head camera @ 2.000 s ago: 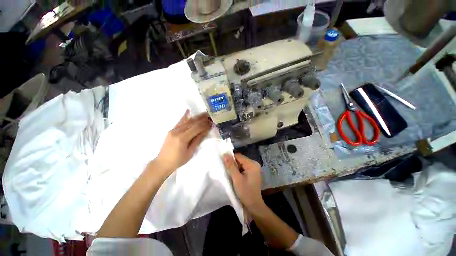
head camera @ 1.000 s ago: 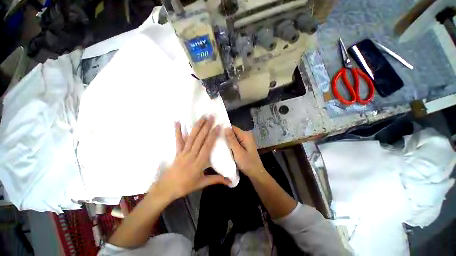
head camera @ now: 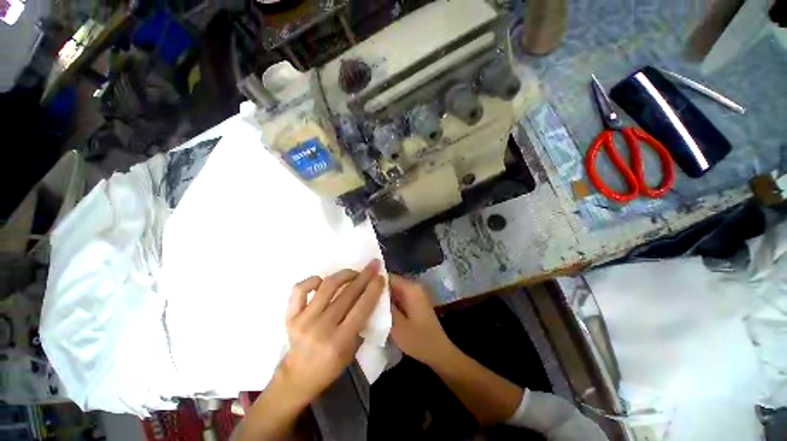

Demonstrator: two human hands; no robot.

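Note:
A white garment piece point(head camera: 250, 250) lies on the table left of the cream overlock machine point(head camera: 423, 112), its right edge running under the needle area below the blue label. My left hand point(head camera: 332, 319) lies on the fabric near its right edge, fingers bent, fingertips by that edge. My right hand point(head camera: 414, 323) pinches the fabric edge beside it, its fingertips partly hidden behind the cloth. A small flap of fabric hangs below both hands over the table's front edge.
Red-handled scissors point(head camera: 630, 164), a dark flat rectangle point(head camera: 671, 121) and a thin pale stick point(head camera: 706, 90) lie on blue-grey cloth at right. A white pile point(head camera: 682, 336) is at lower right. A loose white heap point(head camera: 103, 293) hangs at left, above a red crate point(head camera: 177, 422).
The view has shifted, so the machine shows lower and further left. My left hand's spread fingers have drawn together and bent at the fabric edge. The lower end of the fabric hangs differently.

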